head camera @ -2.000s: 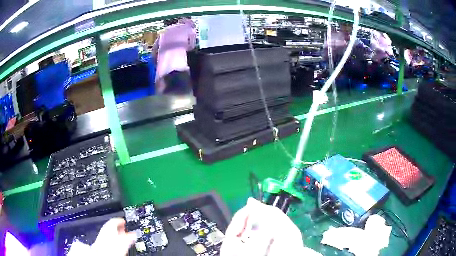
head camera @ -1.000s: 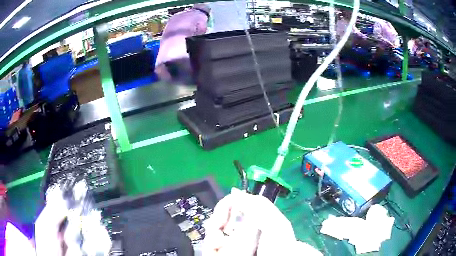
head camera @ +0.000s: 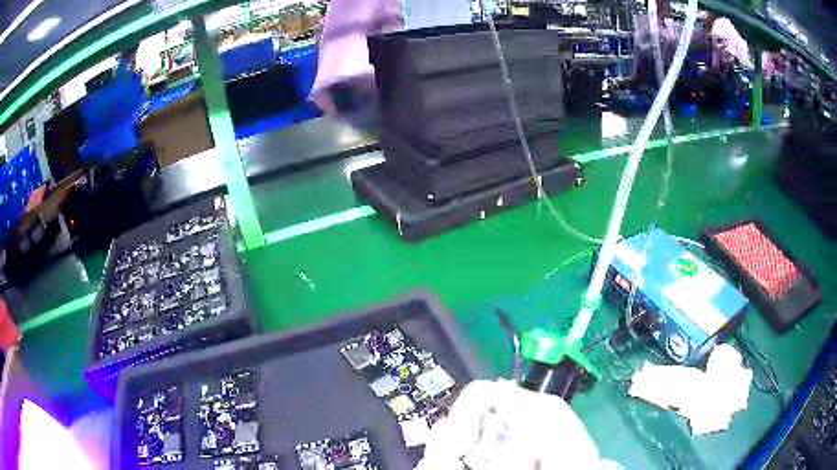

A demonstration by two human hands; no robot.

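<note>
My right hand (head camera: 500,430), overexposed white, is at the bottom centre, closed around the dark barrel of a dispensing syringe (head camera: 556,374) with a bright green cap. A clear-white air hose (head camera: 627,179) rises from the cap. The hand is beside the right part of a black component tray (head camera: 303,353). Circuit boards lie in that tray: two at the left (head camera: 228,413), more cut off at the bottom edge, and one or more slanted at the right (head camera: 401,372) near my hand. The syringe tip is hidden. My left hand is not in view.
A second tray (head camera: 240,292) of boards sits at the left, near a purple-white glow (head camera: 46,439). Stacked black trays (head camera: 468,101) stand at the back. At the right are a blue dispenser controller (head camera: 702,289), crumpled white wipes (head camera: 697,393) and a red-filled tray (head camera: 762,260). A person in pink stands behind.
My left hand, earlier over the left of the near tray, has left the picture. Boards there are now uncovered. My right hand still holds the syringe. The view has shifted, showing more of the near tray.
</note>
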